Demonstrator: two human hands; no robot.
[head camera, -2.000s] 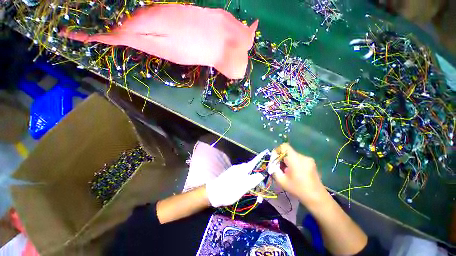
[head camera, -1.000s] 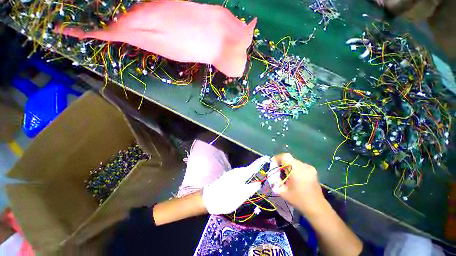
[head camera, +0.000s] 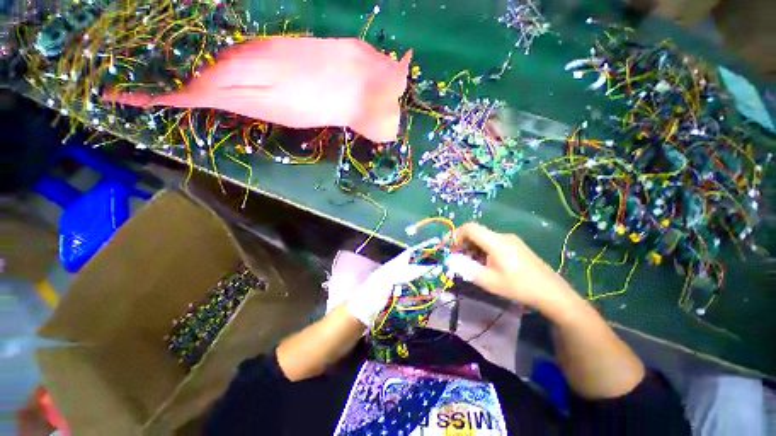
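My left hand (head camera: 393, 281), in a white glove, holds a wired board assembly (head camera: 413, 306) over my lap at the bench's front edge. Its green board is partly hidden by the hand; yellow, red and black wires hang below it. My right hand (head camera: 493, 264), bare with white coverings on fingertips, has its fingers at the top of the same assembly. A red-orange wire with a white end loops up between the hands. Whether the right fingertips pinch a lead is too small to tell. A pile of short connector leads (head camera: 476, 157) lies on the green bench beyond the hands.
A heap of wired boards (head camera: 672, 170) lies at right, another heap (head camera: 85, 51) at left under a pink foam sheet (head camera: 289, 85). An open cardboard box (head camera: 128, 298) with small dark parts (head camera: 213, 315) stands left of my lap. A blue stool (head camera: 94, 221) is behind it.
Both hands have moved up towards the bench edge with the assembly. More of its board and wires shows below the left glove, and a red-orange wire now arches above the hands. The view has shifted slightly.
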